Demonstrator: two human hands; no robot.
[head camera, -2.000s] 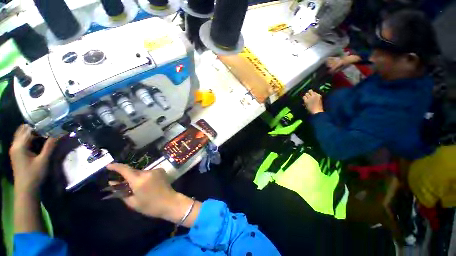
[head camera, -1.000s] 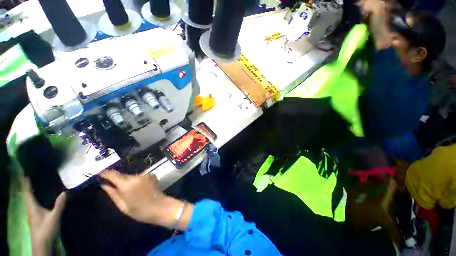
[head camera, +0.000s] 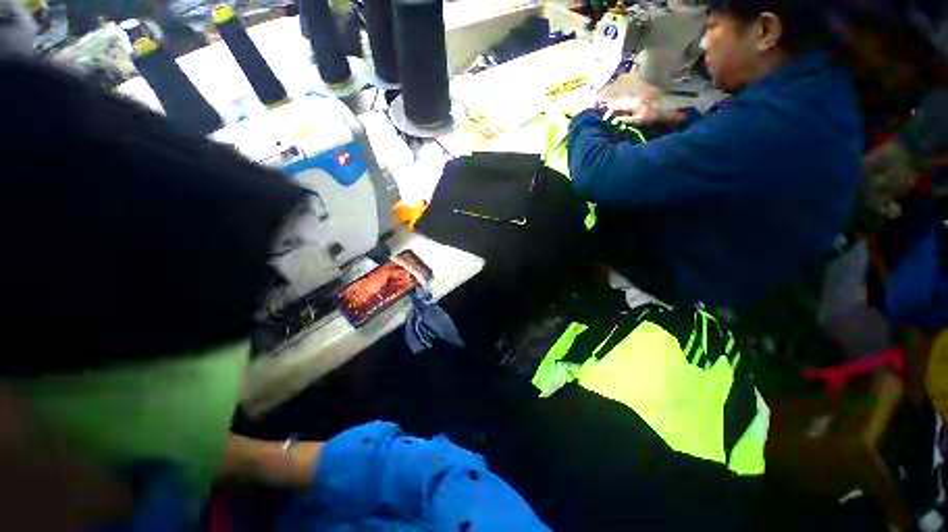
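Observation:
A large black fabric piece (head camera: 125, 229) with a pale lime lower band (head camera: 135, 416) is raised at the left, blurred and close to the camera. It covers the left part of the white overlock machine (head camera: 312, 140), including the needle area. My right wrist (head camera: 272, 459), with a bracelet, shows at the fabric's lower right edge; the hand itself is hidden behind the fabric. My left hand cannot be made out; only a dark, blurred brownish patch shows at the lower left edge.
A lit phone (head camera: 383, 291) and a grey-blue scrap (head camera: 428, 322) are at the table edge. A yellow object (head camera: 409, 214) is beside the machine. Black cones (head camera: 421, 68) stand behind. A person in dark blue (head camera: 728, 166) sews at right; black fabric (head camera: 499, 197) extends onto the table. A lime heap (head camera: 665, 379) lies below.
The black and lime fabric has risen from the machine's front left across the view. My right hand has gone behind it. The neighbour has lowered their fabric, and black cloth now covers part of the table.

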